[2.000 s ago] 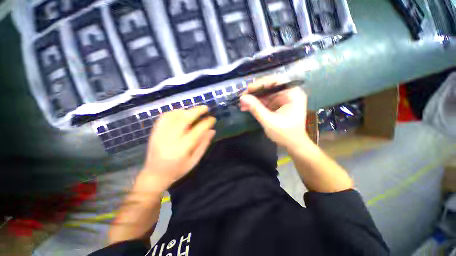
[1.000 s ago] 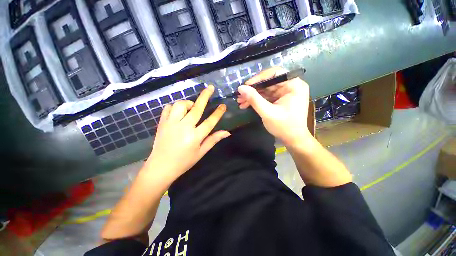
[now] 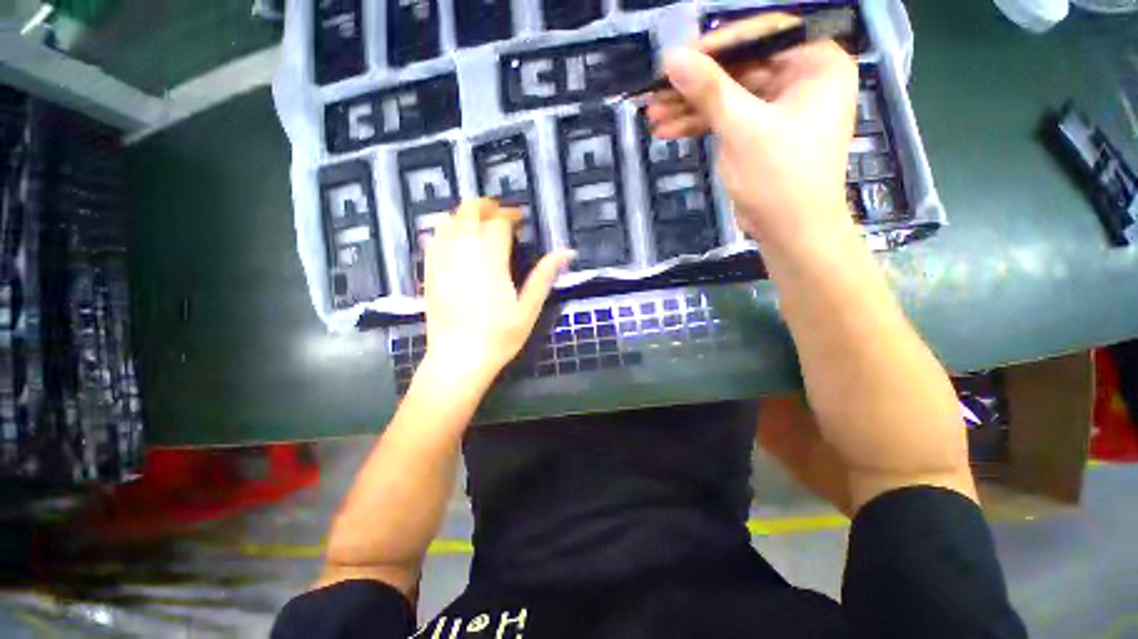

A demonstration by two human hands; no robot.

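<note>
The whitish tray point(image 3: 478, 94) holds several black plastic housings, some upright, such as one point(image 3: 593, 187), and some sideways, such as another point(image 3: 577, 75). My right hand point(image 3: 774, 125) is over the tray's right part, gripping dark tweezers point(image 3: 755, 44) that point left toward the sideways housing. Whether the tip carries a piece is too small to tell. My left hand point(image 3: 472, 281) lies over the tray's front edge, fingers on or just above a housing, apparently holding nothing. The gridded die-cut sheet point(image 3: 599, 340) lies below the tray at the bench edge, partly behind my left hand.
A separate black part point(image 3: 1098, 169) lies at right on the green bench point(image 3: 998, 237). Tall dark stacks point(image 3: 56, 300) stand at far left. Below the bench are a cardboard box point(image 3: 1048, 431) at right and something red point(image 3: 225, 481) at left.
My right hand has moved from the sheet up over the tray with the tweezers. My left hand has moved off the sheet onto the tray's front. The view has shifted, showing more tray.
</note>
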